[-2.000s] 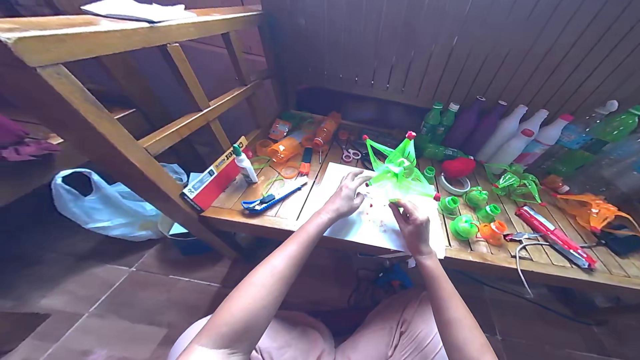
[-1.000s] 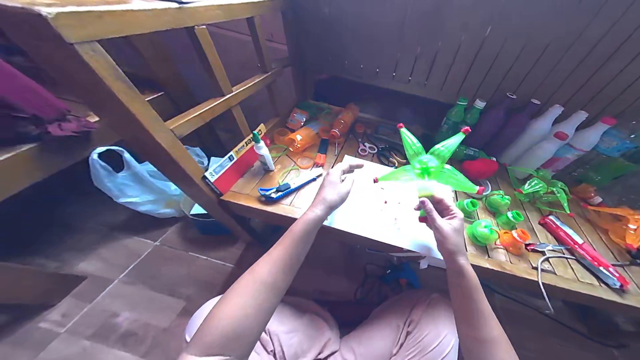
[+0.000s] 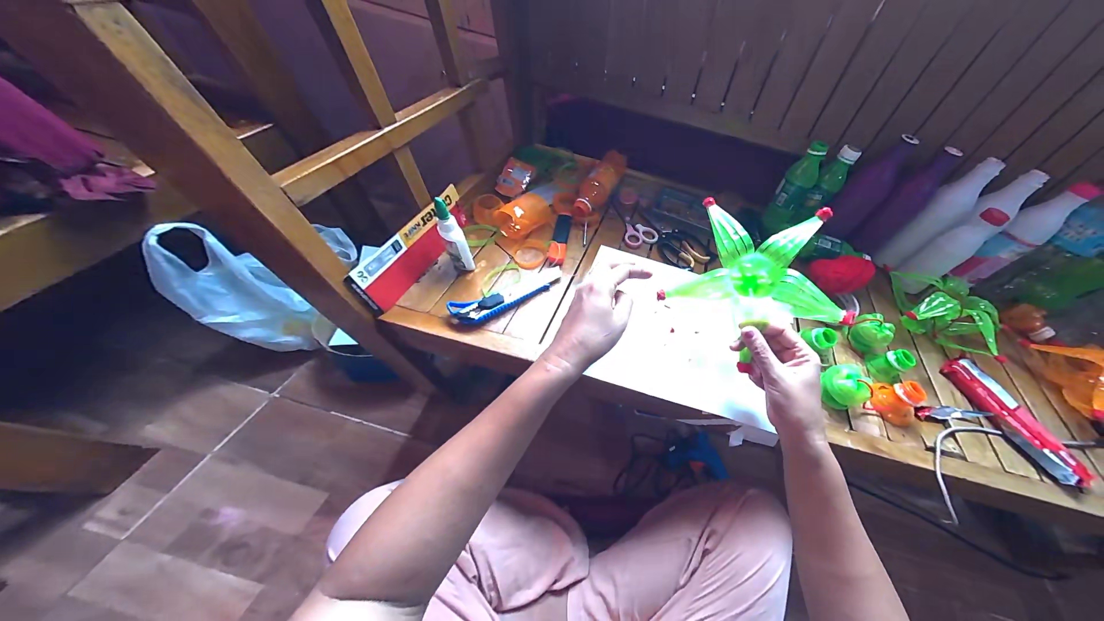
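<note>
My right hand (image 3: 783, 371) grips the lower end of a green plastic-bottle flower (image 3: 752, 274), whose several petals are spread and end in red tips. Over the left part of a white sheet of paper (image 3: 664, 362) is my left hand (image 3: 597, 310), empty, its fingers apart. Small red bits lie on the sheet. A blue utility knife (image 3: 500, 302) rests left of my left hand, near a white glue bottle with a green cap (image 3: 454, 237). Beyond the sheet lie pink-handled scissors (image 3: 638, 231) and pliers (image 3: 684, 250).
Green bottle necks (image 3: 845, 385), an orange one (image 3: 897, 401), another green cut flower (image 3: 944, 306) and a red packet (image 3: 1018, 418) crowd the right. Painted bottles (image 3: 944, 207) stand behind. A cutter box (image 3: 401, 259) leans at left by the wooden frame (image 3: 198, 164). A blue glue gun (image 3: 697, 455) lies below.
The green flower has turned in my right hand so that its petals fan out upright. My left hand has come away from beside it. The view has shifted.
</note>
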